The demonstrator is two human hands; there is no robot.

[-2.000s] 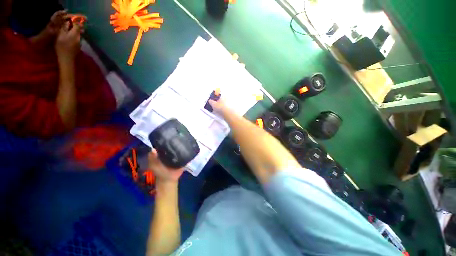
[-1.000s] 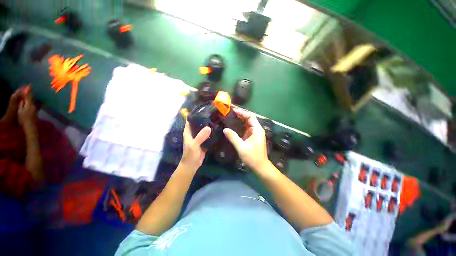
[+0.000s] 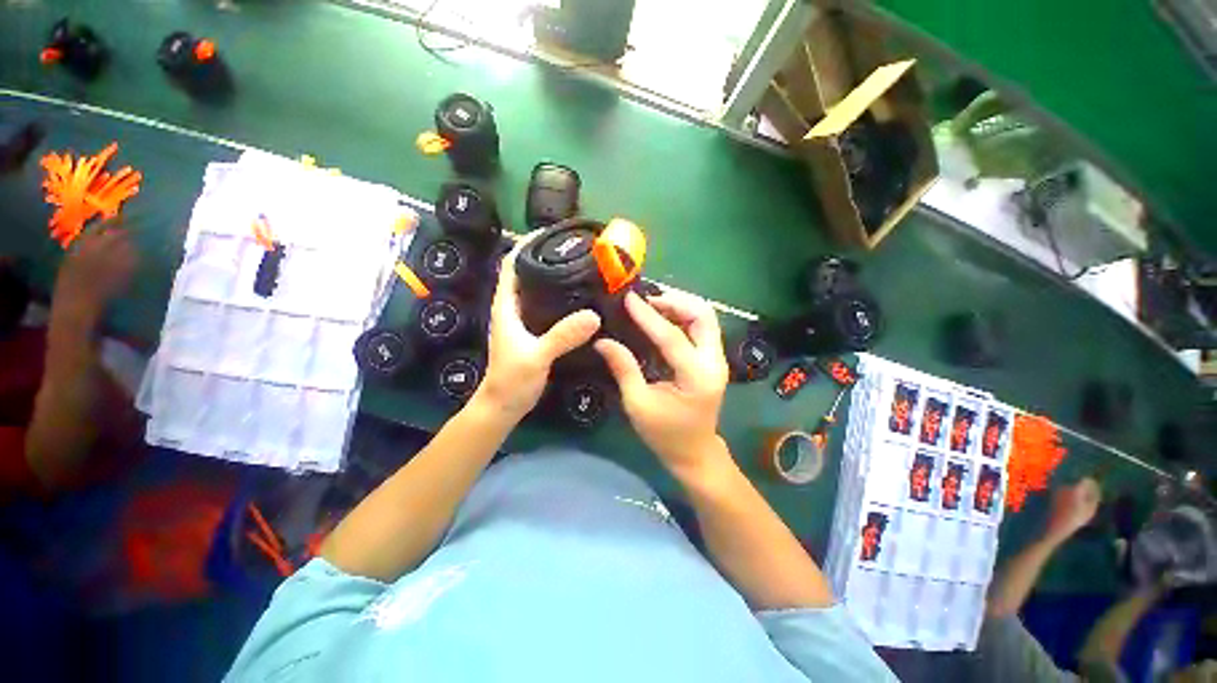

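Observation:
A black speaker body (image 3: 561,267) with a pale-ringed round end up and an orange strap loop (image 3: 619,255) at its upper right is held up in front of me. My left hand (image 3: 523,340) grips its left side. My right hand (image 3: 671,374) is at its lower right, fingers under the strap side; I cannot tell if it grips the body or a small part hidden there. More black units (image 3: 441,259) stand close around, round ends up.
The left white tray (image 3: 240,380) holds one black insert with an orange strap. The right tray (image 3: 921,534) holds several black-and-orange pieces. A tape roll (image 3: 797,456) lies beside it. Orange straps (image 3: 88,190) lie far left. An open cardboard box (image 3: 854,147) is on the ledge. Co-workers' hands show both sides.
The view has turned rightward since two seconds ago. My right hand has left the left tray and come to the speaker body. Since one second ago, the body's ringed end has come into view.

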